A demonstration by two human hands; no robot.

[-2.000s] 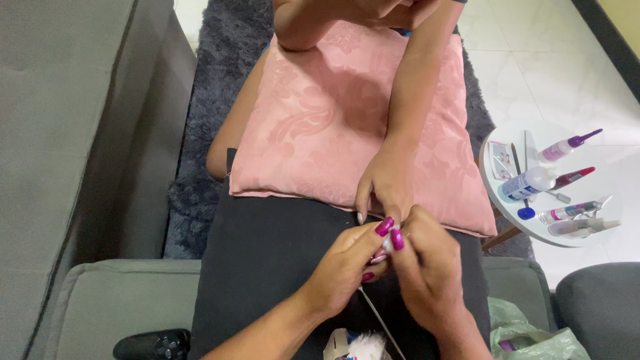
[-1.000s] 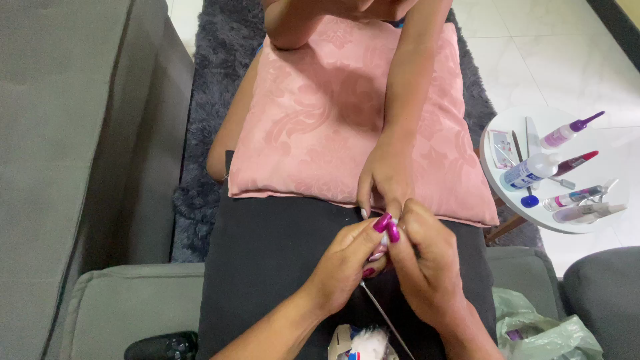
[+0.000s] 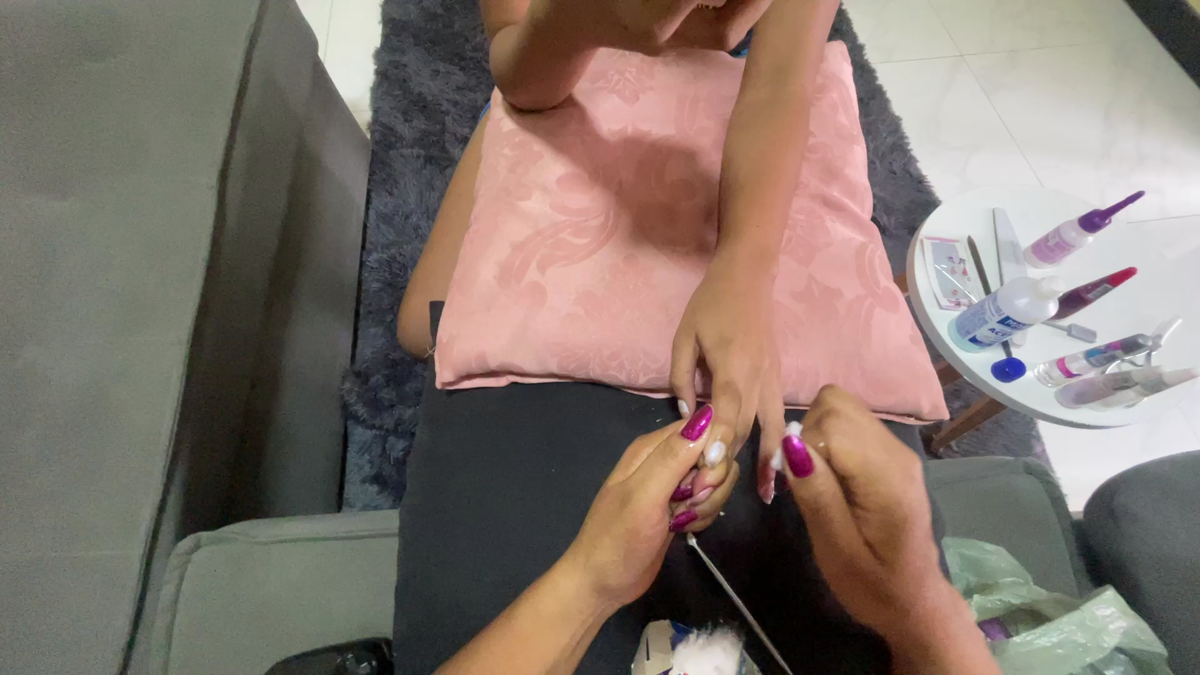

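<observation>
Another person's hand reaches down over the front edge of a pink patterned cushion. My left hand grips one of its fingers, thumb on top beside a pale fingernail. To the right, my right hand pinches a small piece of white cotton between thumb and fingers, apart from my left hand. A thin metal tool lies on the black surface below the hands. At the bottom edge is an open box with white cotton in it.
A round white side table at right holds several bottles, including an acetone bottle, a nail file and a blue cap. A green plastic bag lies lower right. A black object shows at bottom left. Grey sofa parts flank the black surface.
My right hand has moved right, away from my left hand and the gripped finger, with the cotton in it. My left hand still grips the finger.
</observation>
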